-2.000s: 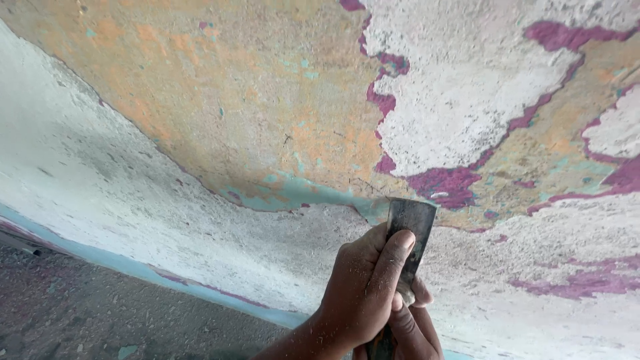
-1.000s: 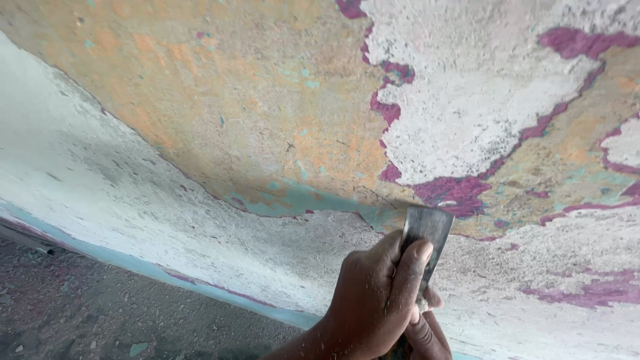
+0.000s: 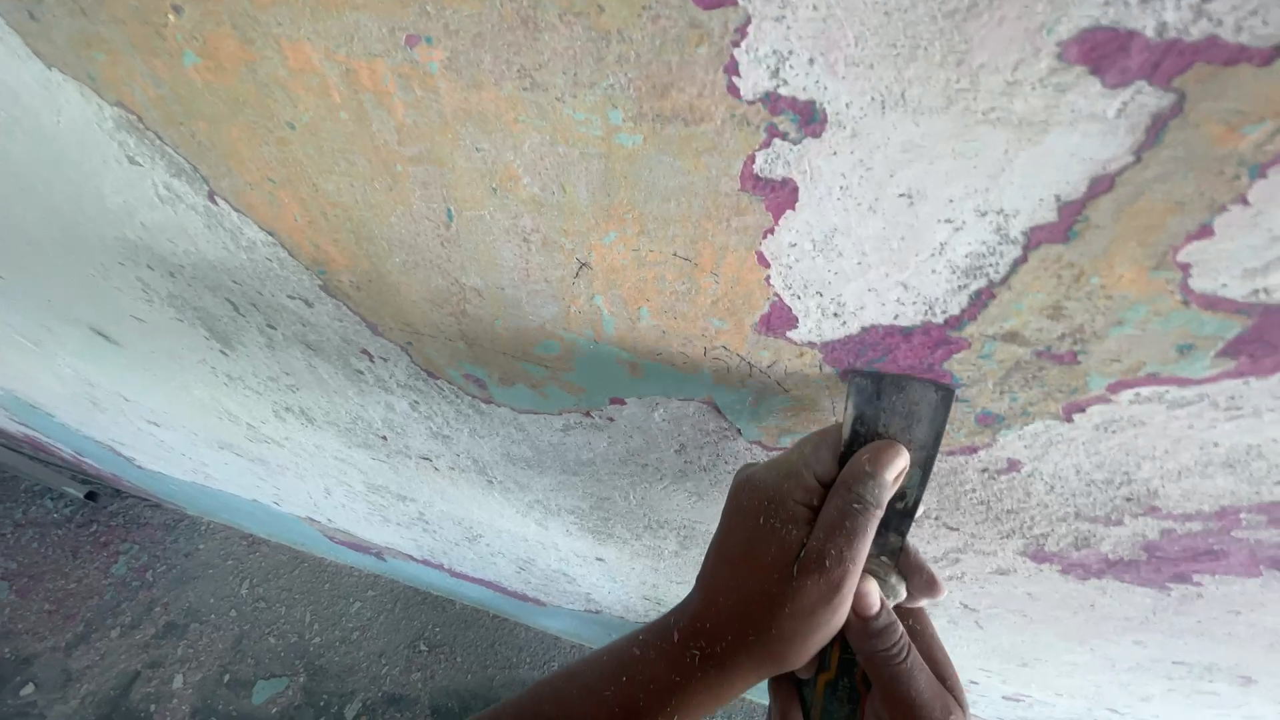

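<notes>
A scraper with a flat dark metal blade (image 3: 905,410) has its edge against the wall, at a magenta paint patch (image 3: 893,350). My left hand (image 3: 790,550) grips the blade's lower part, its thumb laid along the face. Below it, my right hand (image 3: 905,650) is closed around the dark handle (image 3: 832,680), thumb near the joint of blade and handle. Fine dust and flakes cover both hands. The wall (image 3: 560,180) shows worn tan and orange paint with a turquoise strip (image 3: 640,372) left of the blade.
Rough white plaster (image 3: 960,180) lies above the blade, and more runs below the tan area. A light blue band (image 3: 260,520) borders the wall's foot. Paint chips and dust litter the grey floor (image 3: 200,620) at lower left, where a pipe-like object (image 3: 50,475) lies.
The scraper, held in both hands, has moved right along the wall, from the turquoise strip's end to beneath the magenta patch. Both hands keep their grip.
</notes>
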